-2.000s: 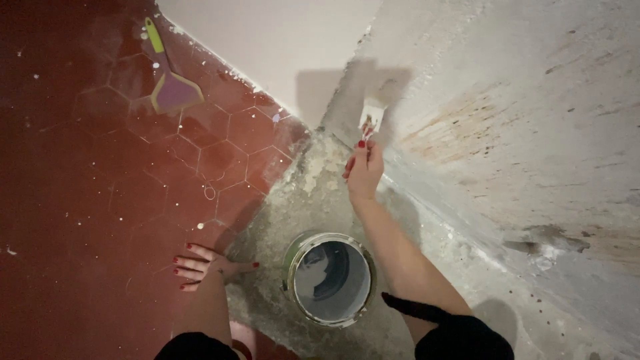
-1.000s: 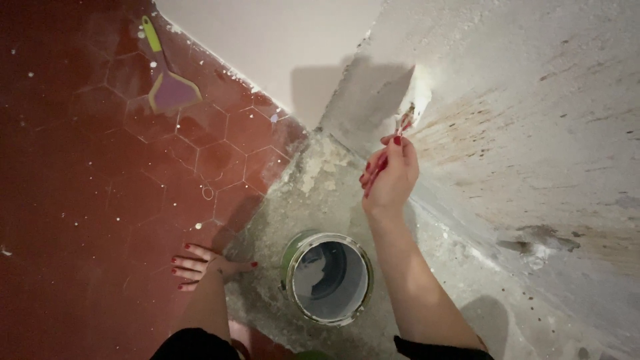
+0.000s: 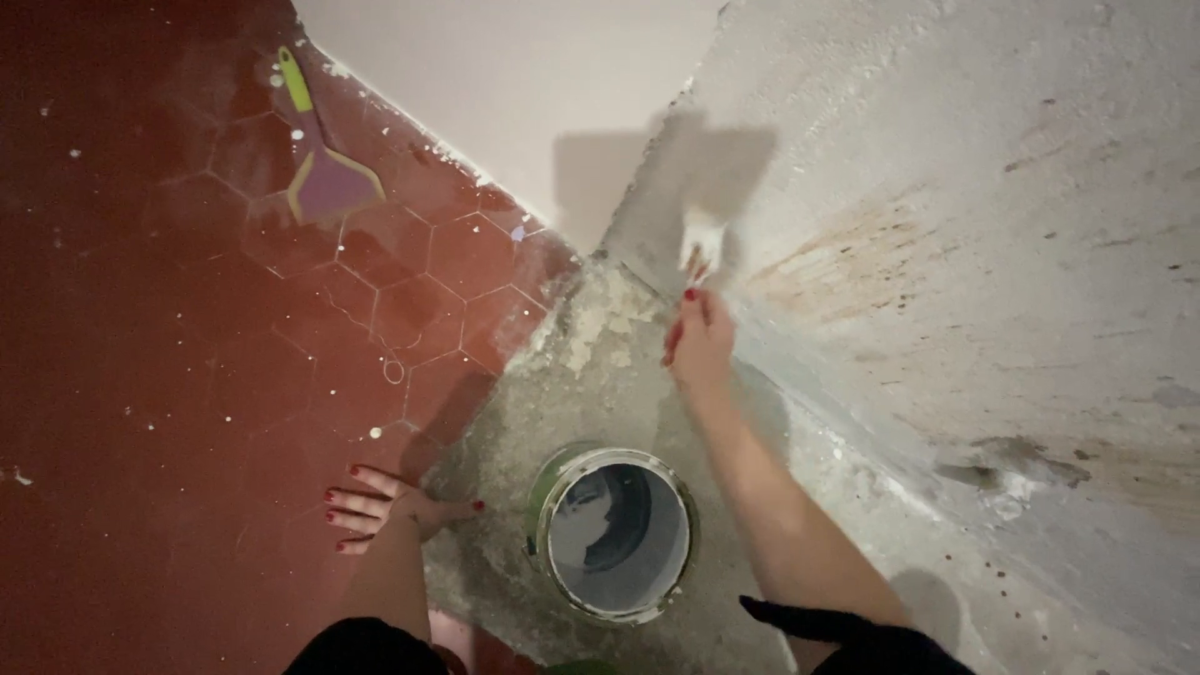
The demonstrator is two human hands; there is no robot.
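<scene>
My right hand (image 3: 701,345) grips the handle of a paintbrush (image 3: 701,246) with white-coated bristles, held at the lower part of the rough grey-white wall (image 3: 844,187) near the corner. The brush is slightly blurred. My left hand (image 3: 398,509) lies with fingers spread across the edge between red tiles and bare concrete, holding nothing. Between my arms stands an open paint bucket (image 3: 689,525), green outside, with pale grey paint and a darker patch visible inside.
A purple dustpan-shaped tool with a lime green handle (image 3: 336,183) lies on the red hexagonal tiles (image 3: 272,375), which bear white specks. A smooth white wall (image 3: 469,75) meets the rough wall at the corner. The rough wall has brown stains and a damaged patch (image 3: 1012,464).
My right hand and the brush first moved right along the rough wall, then back left towards the corner. My left hand and the bucket have stayed in place.
</scene>
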